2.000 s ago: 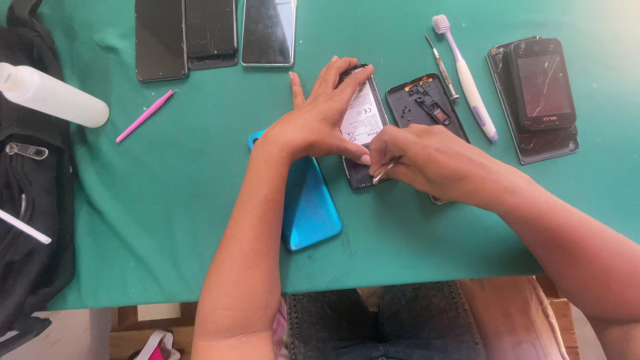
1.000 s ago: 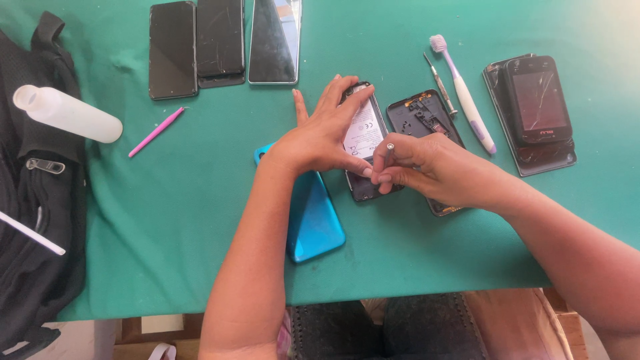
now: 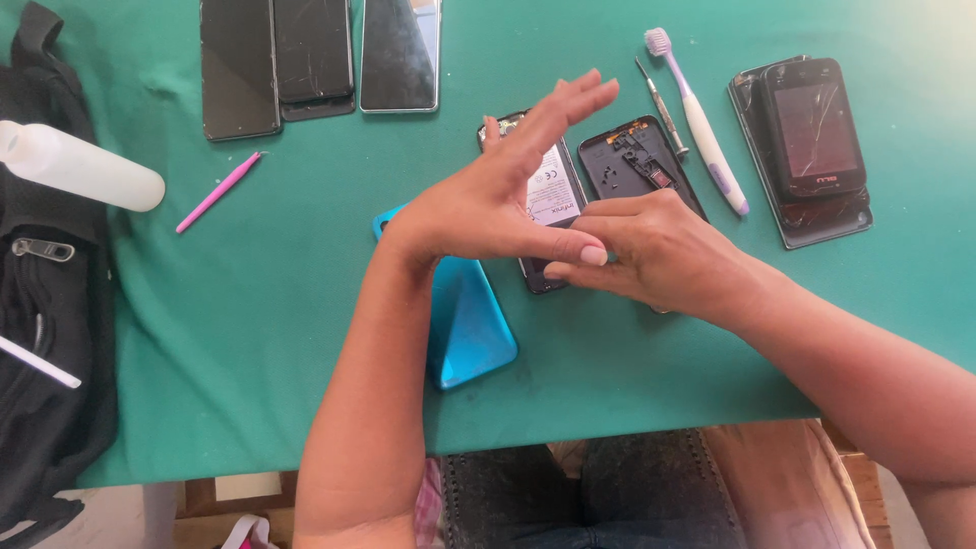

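Observation:
An opened smartphone [image 3: 555,183] with a white-labelled battery lies on the green cloth. My left hand [image 3: 503,198] is over its left side, fingers spread, the thumb reaching across to my right hand. My right hand [image 3: 648,252] is above the phone's lower right part, fingertips drawn together; whether something small is between them is hidden. To the right lies a black phone housing [image 3: 637,164] with small black parts and loose screws in it. A blue back cover [image 3: 469,328] lies partly under my left wrist.
Several phones [image 3: 240,69] lie at the back left. A pink pen-like tool [image 3: 219,192], white bottle [image 3: 91,168] and black bag [image 3: 57,305] are left. Right are a small screwdriver [image 3: 663,110], a toothbrush [image 3: 705,133] and stacked phones [image 3: 816,145]. The green-covered table's edge [image 3: 610,431] is near me.
My left hand has lifted off the opened phone's edge and its fingers have spread upward. A thin metallic tip, seen at my right fingers one second ago, no longer shows.

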